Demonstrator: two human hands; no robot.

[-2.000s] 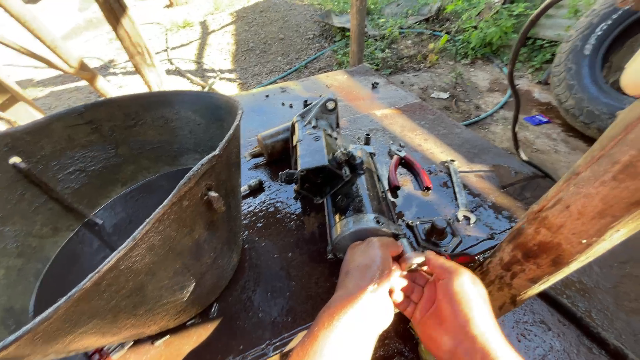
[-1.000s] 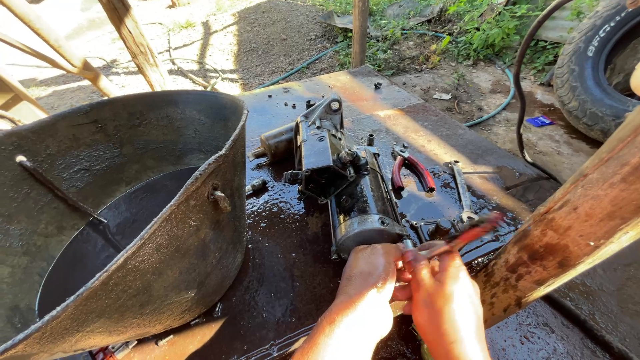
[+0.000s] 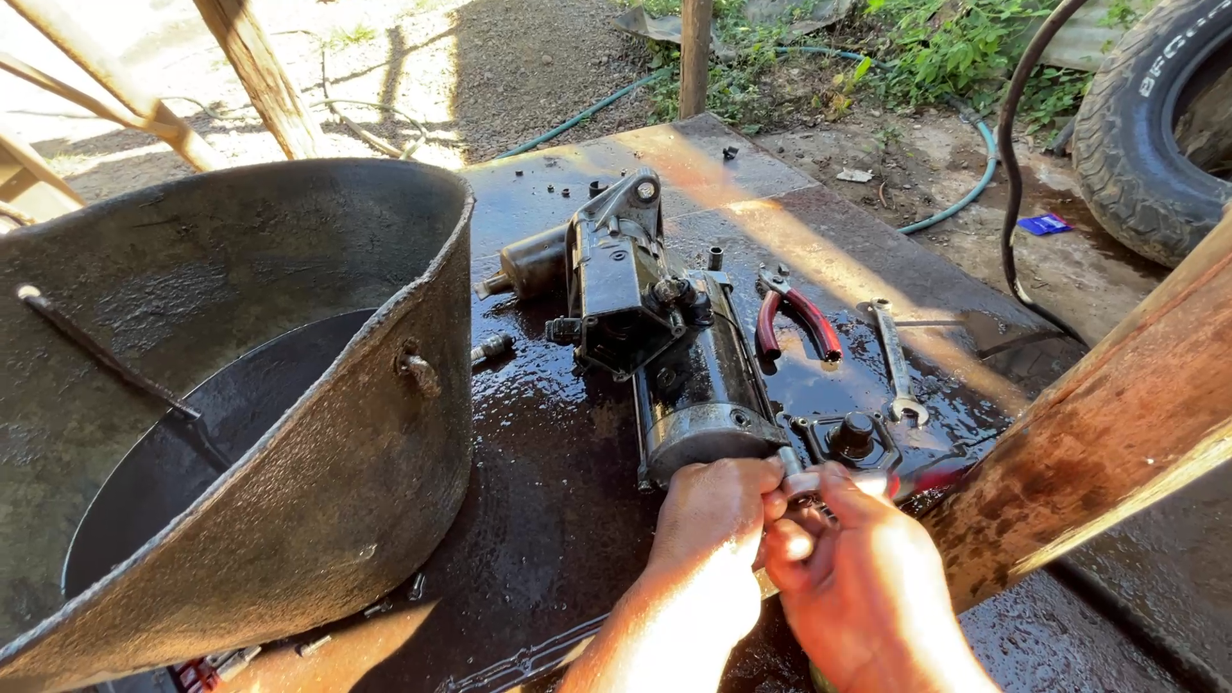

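An oily cylindrical motor assembly point(image 3: 698, 385) lies on the wet table, its round end cap toward me. At the cap's right edge, my left hand point(image 3: 717, 510) has its fingertips closed around a small metal socket point(image 3: 791, 462). My right hand point(image 3: 857, 568) grips the head end of a ratchet wrench, right beside the left fingertips; its red handle point(image 3: 938, 478) is blurred and points right. Fingers partly hide the ratchet head. Red-handled pliers point(image 3: 797, 318) and a combination wrench point(image 3: 899, 361) lie right of the motor. Near the hands sits a black-knobbed metal cover point(image 3: 853, 436).
A large, deep metal pan point(image 3: 423, 462) with dark liquid and a rod stands at the left. A wooden post point(image 3: 1088, 423) slants along the right. Small loose parts lie at the table's far side point(image 3: 729, 153). Beyond are a tire point(image 3: 1107, 144) and a hose point(image 3: 962, 197).
The ratchet's red handle, raised to the upper right one second ago, is now lower, near the table. Both hands stay at the motor's near end.
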